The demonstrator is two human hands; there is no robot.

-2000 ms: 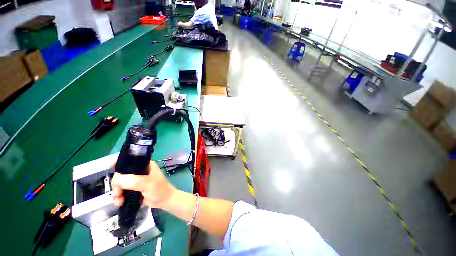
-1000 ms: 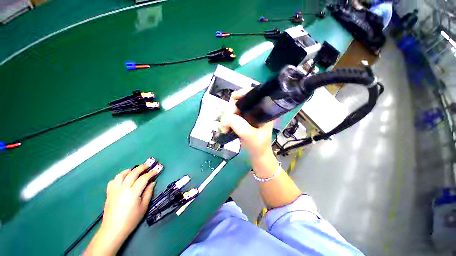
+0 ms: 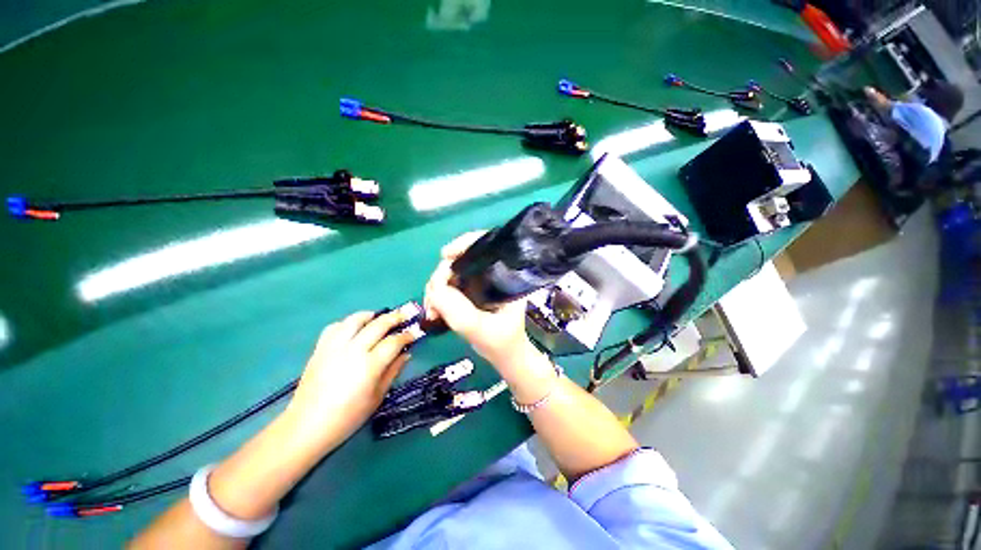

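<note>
My right hand (image 3: pixel 479 312) grips the thick black electric screwdriver (image 3: pixel 511 252), tilted, its lower end close to my left fingertips. Its tip is hidden by my hand. My left hand (image 3: pixel 350 371) holds a black connector housing (image 3: pixel 409 316) down on the green bench; its pale end shows past my fingers. A second pair of housings (image 3: pixel 420 402) with whitish ends lies just below, beside my left hand. Thin black cords run left to red and blue ends (image 3: pixel 54 491). The screw feeder (image 3: pixel 624 247), a white-grey box, stands right of the screwdriver, partly hidden behind it.
Several cable assemblies (image 3: pixel 323 199) lie spaced along the glossy green belt (image 3: pixel 194 118). A second feeder (image 3: pixel 742 183) stands farther right. The screwdriver's black cable (image 3: pixel 688 279) loops over the bench edge. A white-topped stand (image 3: pixel 761 319) is beside the bench. A person (image 3: pixel 920 124) is at far right.
My right hand and the screwdriver have left the feeder front and moved left to my left hand. The view has shifted, and the cables' red and blue ends now show at lower left.
</note>
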